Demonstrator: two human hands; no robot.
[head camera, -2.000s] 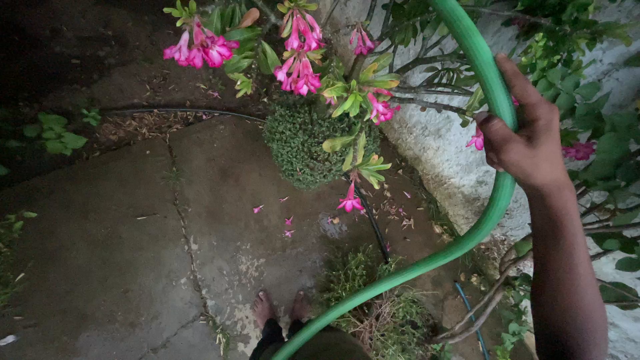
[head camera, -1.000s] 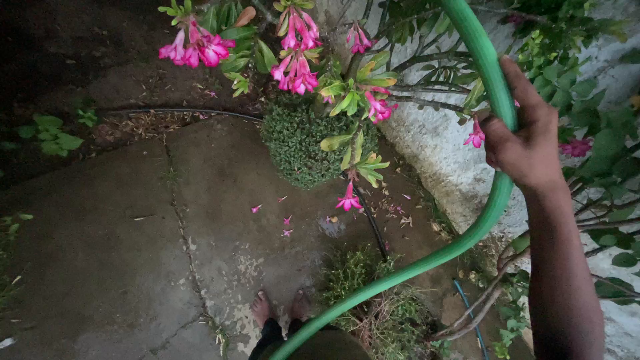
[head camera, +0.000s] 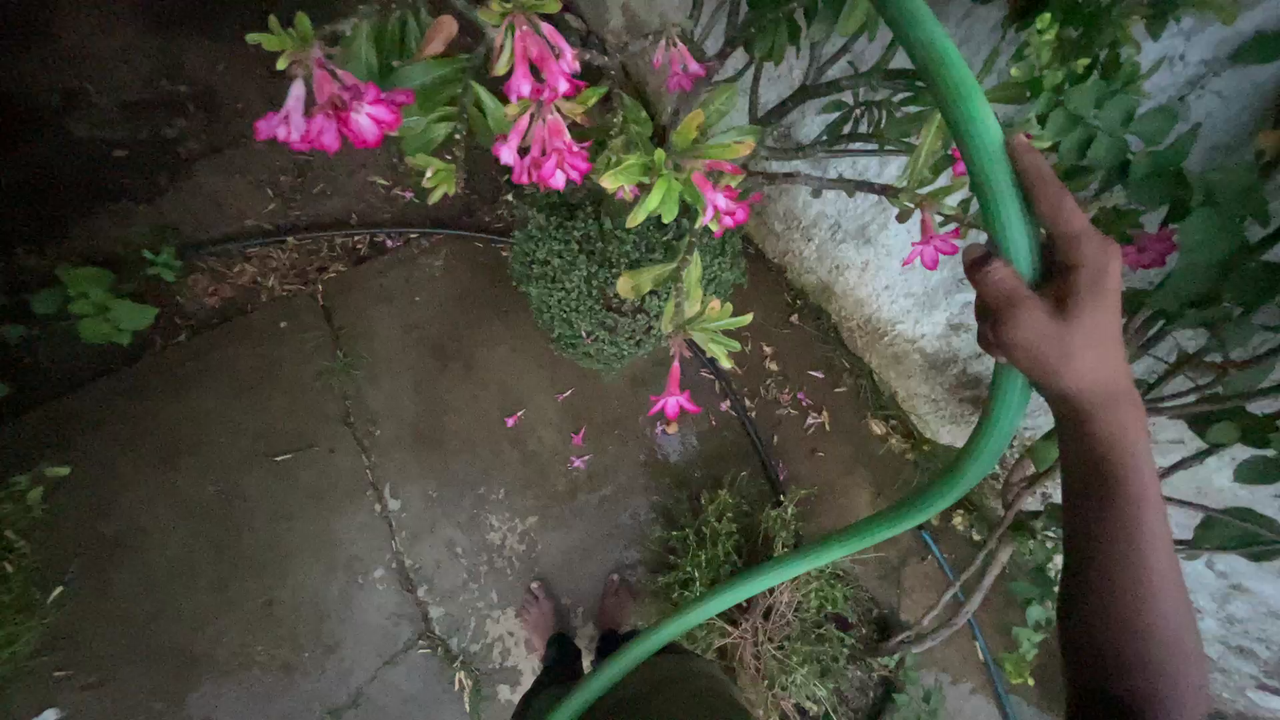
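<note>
A ribbed green garden hose (head camera: 985, 420) curves from the top edge down past my right side to the bottom centre. Around its upper part my right hand (head camera: 1060, 290) is wrapped, with the thumb on the near side and the index finger stretched up along it. Both ends of the hose lie outside the view. Pink trumpet-shaped flowers (head camera: 545, 150) hang on leafy branches left of the hand, and one pink bloom (head camera: 932, 242) is close to the thumb. My left hand does not appear.
My bare feet (head camera: 538, 612) stand on cracked, damp concrete (head camera: 250, 500). Ahead is a rounded green shrub (head camera: 600, 280), with a black pipe (head camera: 745, 420) beside it. A rough whitewashed wall (head camera: 850, 290) runs along the right. Grassy plants (head camera: 790, 610) and a thin blue tube (head camera: 965, 595) lie low at right.
</note>
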